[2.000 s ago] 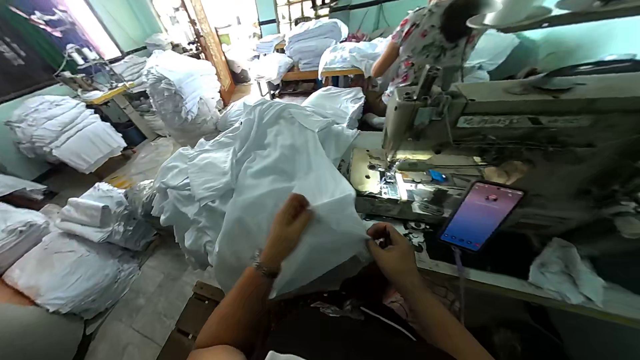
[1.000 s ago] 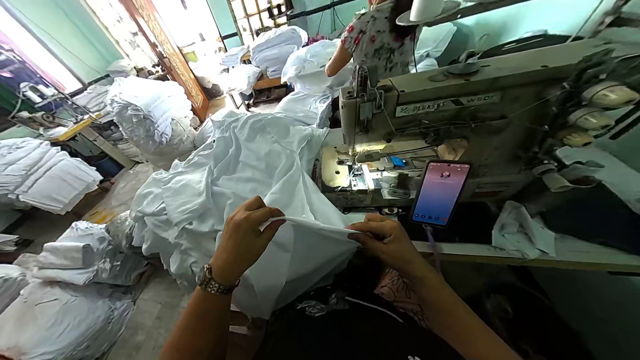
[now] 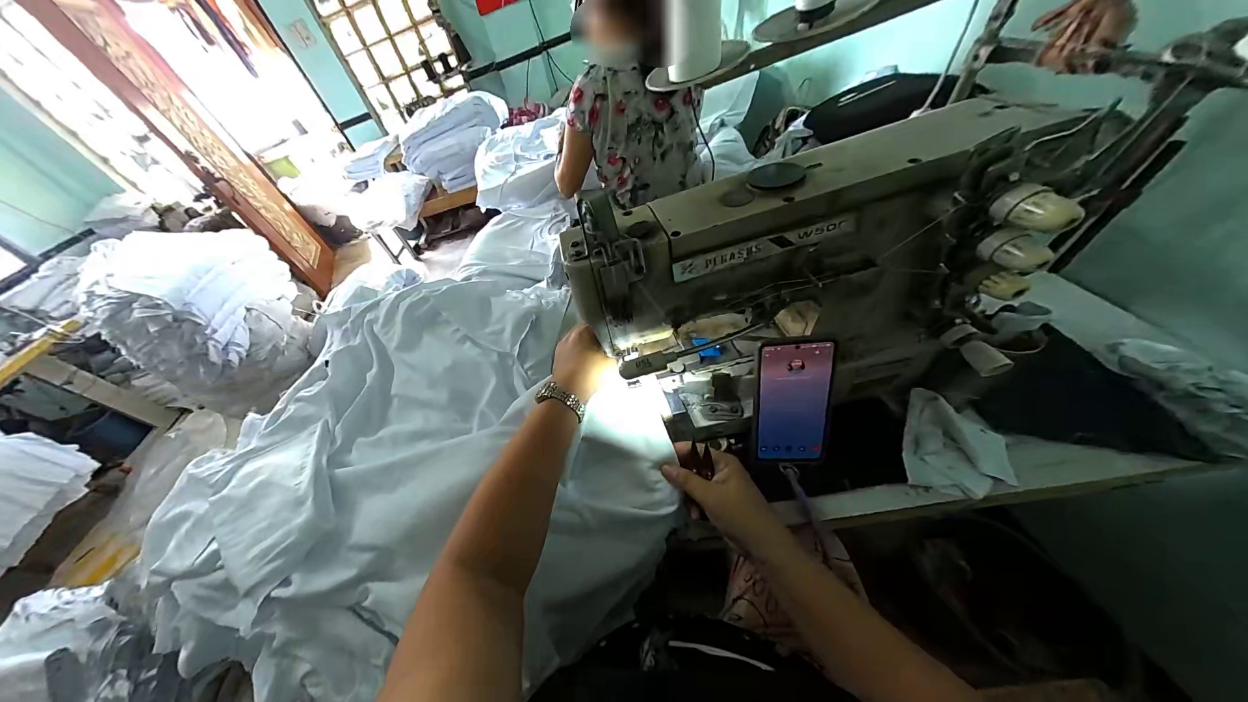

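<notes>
White fabric (image 3: 390, 439) spreads over my lap and up to the needle area of a Pegasus industrial sewing machine (image 3: 760, 244), whose lamp lights it brightly. My left hand (image 3: 582, 363), with a metal watch on the wrist, lies on the cloth just left of the presser foot; its fingertips are lost in the glare. Near the front edge of the machine bed, my right hand (image 3: 717, 483) pinches the right edge of the fabric. Small dark pointed blades, apparently thread snips (image 3: 700, 460), also show in its fingers.
A lit phone (image 3: 795, 400) stands right of the needle area, a cable below it. A crumpled white rag (image 3: 955, 444) lies on the table edge (image 3: 1072, 463). Bundled white cloth (image 3: 205, 302) stands at left. Beyond the machine is another person (image 3: 639, 127). Thread cones stand above.
My left hand has moved from the fabric edge over my lap up to the needle area. The stretched edge between both hands now lies at the machine. The view has shifted closer to the machine.
</notes>
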